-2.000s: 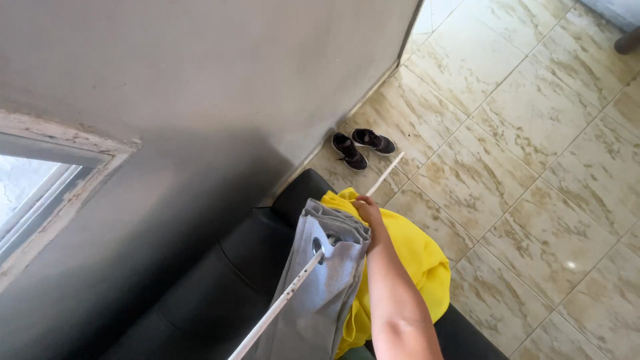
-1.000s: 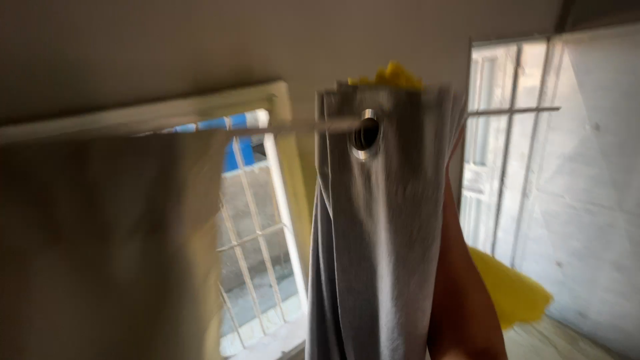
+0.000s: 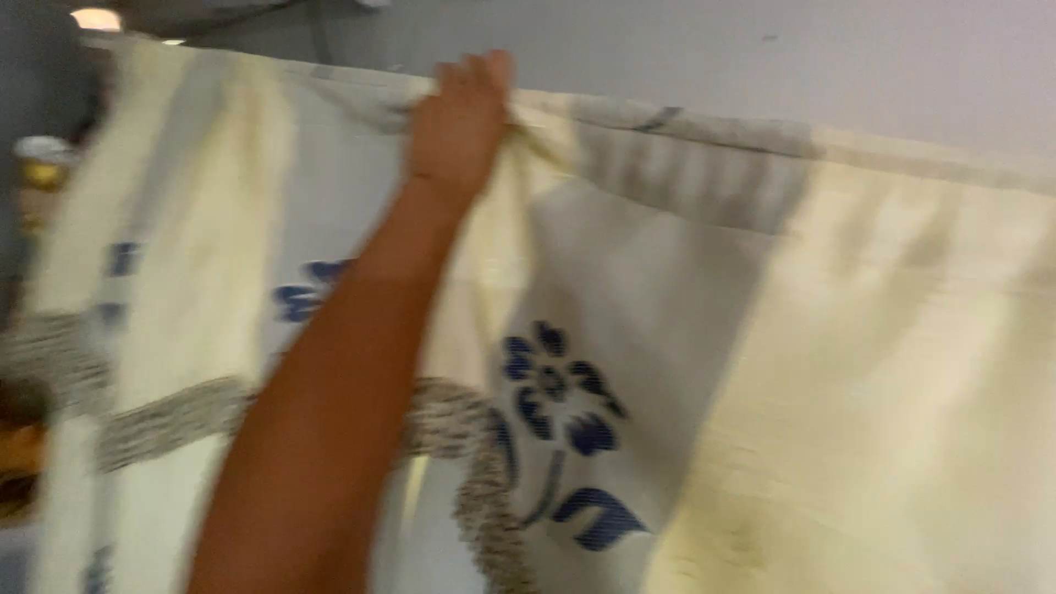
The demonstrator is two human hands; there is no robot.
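My left hand (image 3: 462, 124) is raised at the upper middle, its fingers closed over the top edge of a cream and grey curtain (image 3: 643, 272). Folds gather in the cloth just below and beside the fingers. Dark blue flowers and a rough grey-brown band pattern the fabric, which spans most of the view. The top hem (image 3: 726, 140) slopes down to the right; whether a rod runs inside it cannot be told. My forearm hides part of the curtain. My right hand is out of frame. Motion blurs the picture.
A plain grey wall (image 3: 742, 49) rises behind and above the curtain. At the far left are a blurred white and gold object (image 3: 43, 165) and a bright light (image 3: 97, 18). A dark cable shows near the upper left.
The view has turned strongly. The grey eyelet curtain, yellow cloth and white rod seen earlier are out of view; a patterned curtain gripped by my left hand now shows.
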